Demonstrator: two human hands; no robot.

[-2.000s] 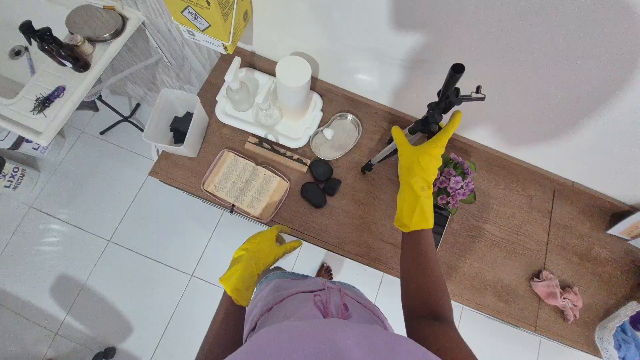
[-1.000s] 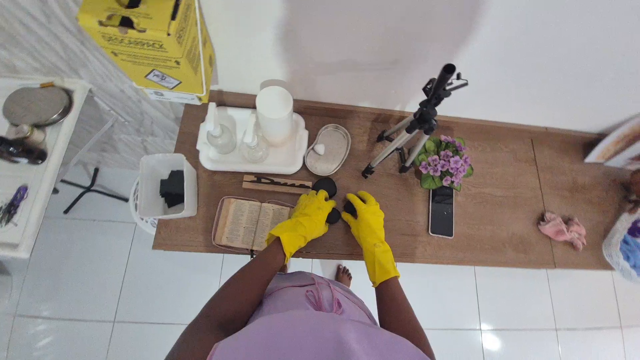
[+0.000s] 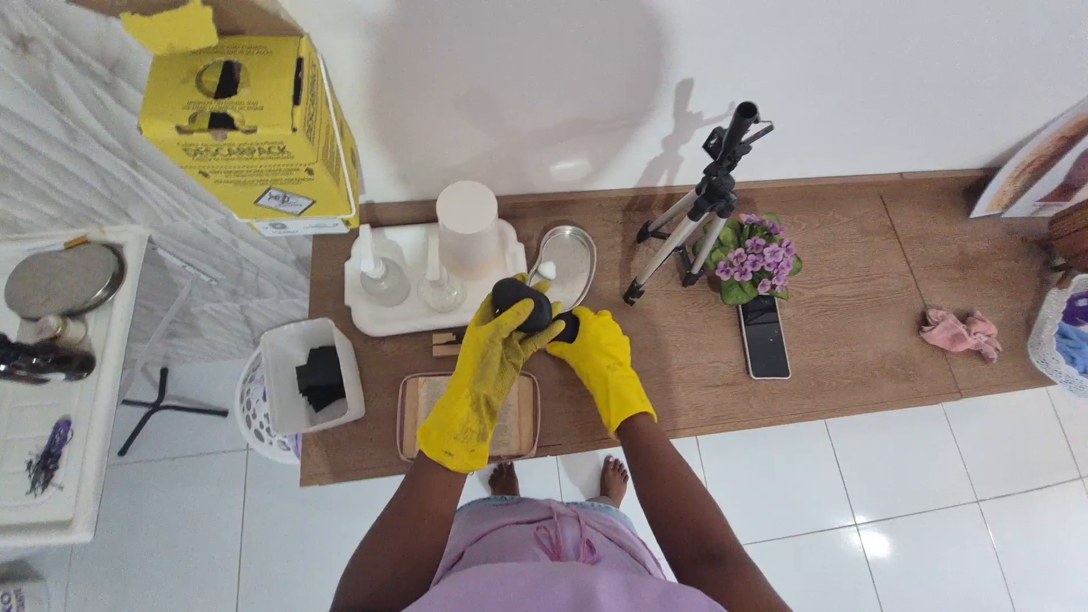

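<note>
My left hand (image 3: 489, 374), in a yellow rubber glove, holds a smooth black stone (image 3: 521, 304) above the wooden bench. In the same kind of glove, my right hand (image 3: 602, 357) grips a smaller black stone (image 3: 565, 327), close beside the first. Just behind them lies an oval metal dish (image 3: 567, 259) with a small white object in it. An open book in a zip cover (image 3: 410, 425) is partly hidden under my left forearm and glove. A wooden piece (image 3: 445, 344) shows left of the left glove.
A white tray (image 3: 382, 323) holds two pump bottles and a white cylinder. Right of the dish stand a tripod (image 3: 714, 191), purple flowers (image 3: 756, 259) and a phone (image 3: 765, 340). A white bin (image 3: 280, 365), a yellow cardboard sharps box (image 3: 246, 127) and a white cart (image 3: 81, 510) are leftward.
My right hand has come from the tripod to the stones. The stones lay on the bench two seconds ago; now both hands have one lifted or gripped.
</note>
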